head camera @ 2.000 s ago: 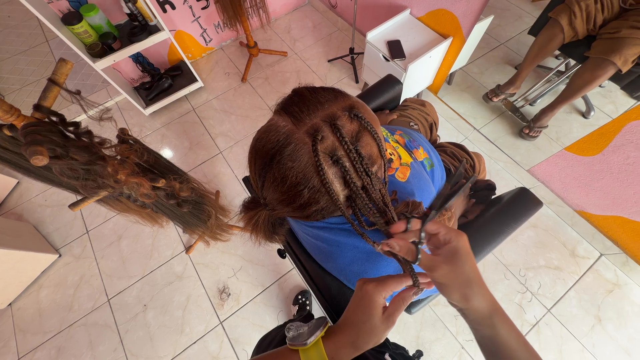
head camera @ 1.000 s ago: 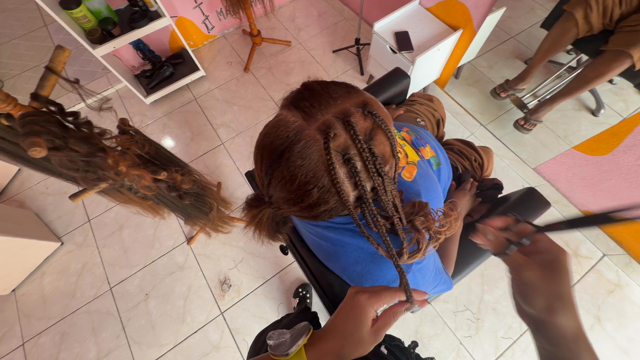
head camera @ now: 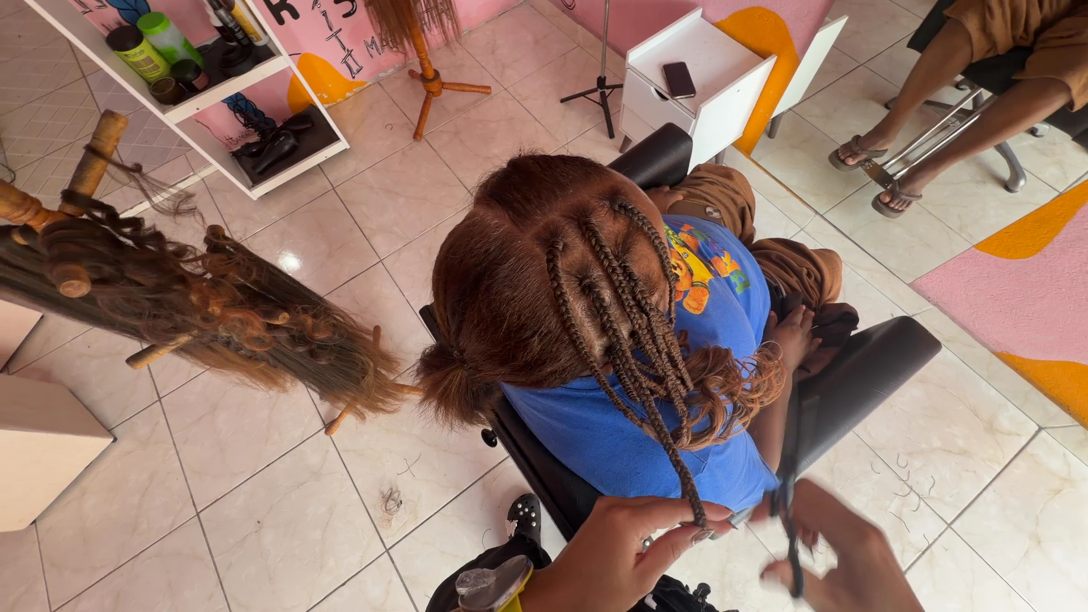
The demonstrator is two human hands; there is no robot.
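A seated person in a blue T-shirt [head camera: 586, 433] has several thin braids [head camera: 629, 314] on one side of the head and a small tied bunch of hair [head camera: 459, 382] at the other. My left hand [head camera: 637, 544] pinches the lower end of one braid between thumb and fingers. Close to its right, my right hand [head camera: 837, 544], blurred, holds dark scissors [head camera: 795, 476] with the blades pointing up and away. Loose curly ends [head camera: 735, 391] of other braids lie over the shirt.
On the left, a wooden rack [head camera: 93, 166] bears lengths of curly hair. A white shelf [head camera: 255, 89] holds bottles and dark tools. A white cabinet [head camera: 731, 59] carries a phone [head camera: 679, 80]. The black chair's armrest [head camera: 875, 391] lies beyond my right hand. A mirror at right reflects legs.
My right hand with the scissors swung out right of the braids, then came back down beside my left hand. My left hand still pinches the braid's end.
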